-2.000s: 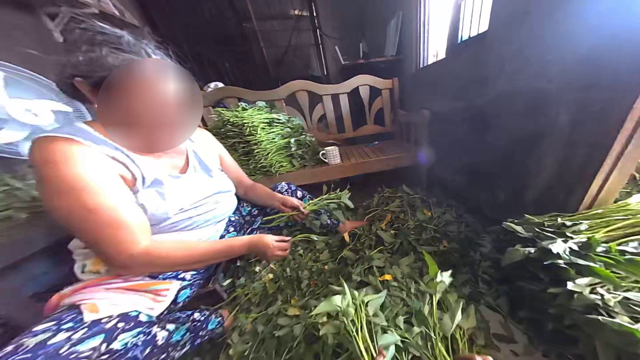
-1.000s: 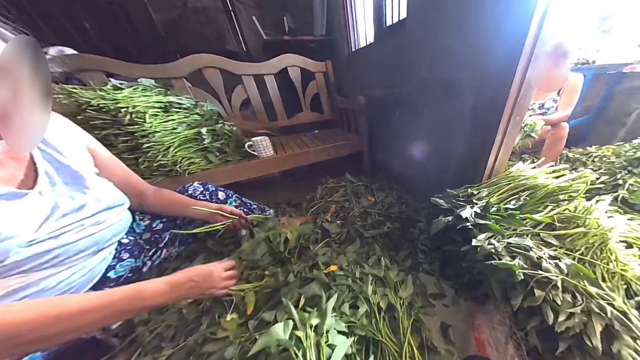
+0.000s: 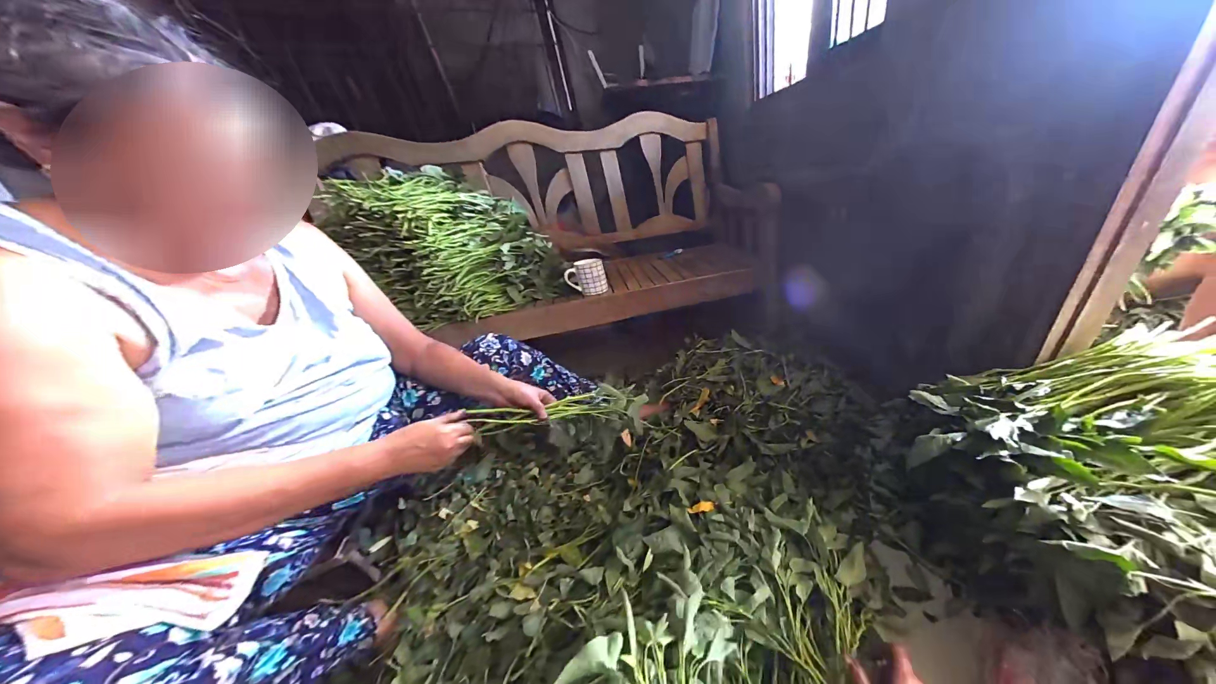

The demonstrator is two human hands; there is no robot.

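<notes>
Leafy green stems (image 3: 693, 636) stand upright at the bottom edge, in front of a wide heap of loose leafy greens (image 3: 608, 532). Just right of these stems, a small bit of blurred skin, perhaps the fingertips of my right hand (image 3: 883, 665), shows at the bottom edge; whether it holds anything is hidden. My left hand is not in view. Across the heap at left, a seated person holds a small bunch of green stems (image 3: 570, 408) between two hands (image 3: 442, 442), just above the leaves.
A wooden bench (image 3: 655, 296) behind carries a big pile of greens (image 3: 437, 247) and a checked mug (image 3: 589, 276). Another large pile of stems (image 3: 1121, 427) lies at right, by a wooden door post (image 3: 1130, 209). A striped cloth (image 3: 142, 594) rests on the person's lap.
The view swung right, then back left. The seated person's hands, apart one second ago, are now closer together on the bunch of stems.
</notes>
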